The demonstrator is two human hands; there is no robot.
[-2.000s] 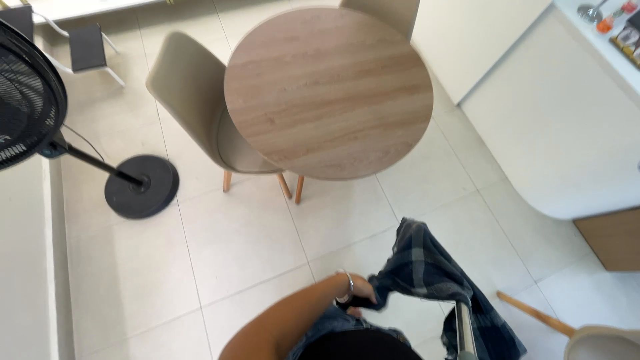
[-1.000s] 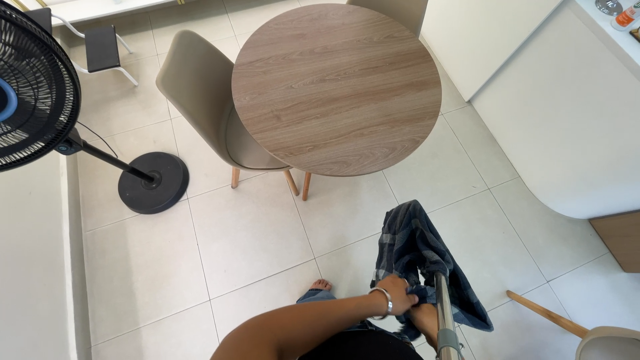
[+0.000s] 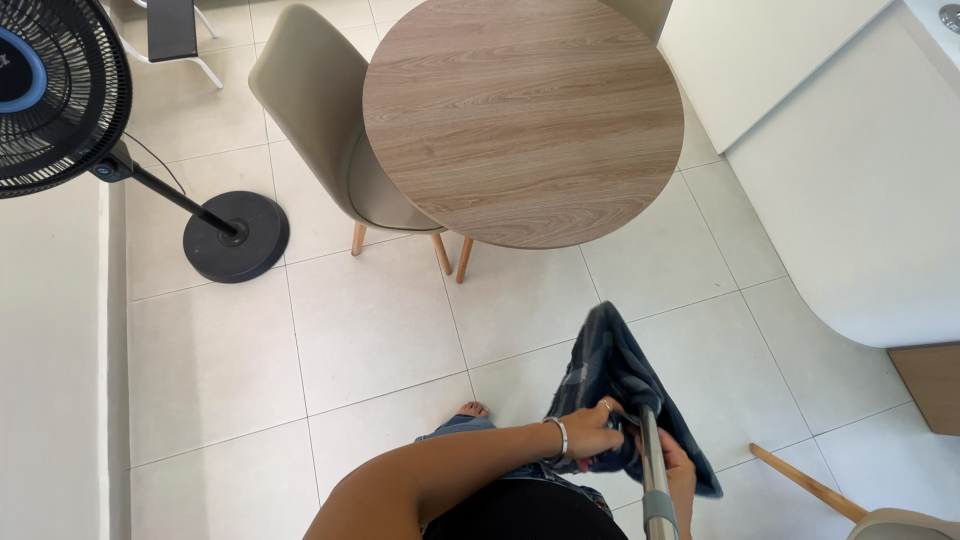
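A dark blue checked cloth (image 3: 589, 367) is draped over the far end of a metal pole (image 3: 654, 465), in front of my body at the lower right. My left hand (image 3: 596, 431), with a bracelet at the wrist and a ring, grips a bunched part of the cloth just left of the pole. My right hand (image 3: 675, 461) is on the pole's right side, its fingers at the cloth's underside and partly hidden by the pole. Whether those fingers grip the cloth cannot be told. The pole has a grey collar near the bottom edge of the view.
A round wood-grain table (image 3: 525, 120) stands ahead, a beige chair (image 3: 315, 120) at its left. A black pedestal fan (image 3: 236, 236) is at left, near a dark-seated stool (image 3: 172, 30). White cabinetry (image 3: 847, 172) is at right; another chair's wooden leg (image 3: 810, 484) juts in at lower right.
The cloth was bunched around my left hand two seconds ago and now hangs spread over the pole's end. My right hand has come into clearer view beside the pole.
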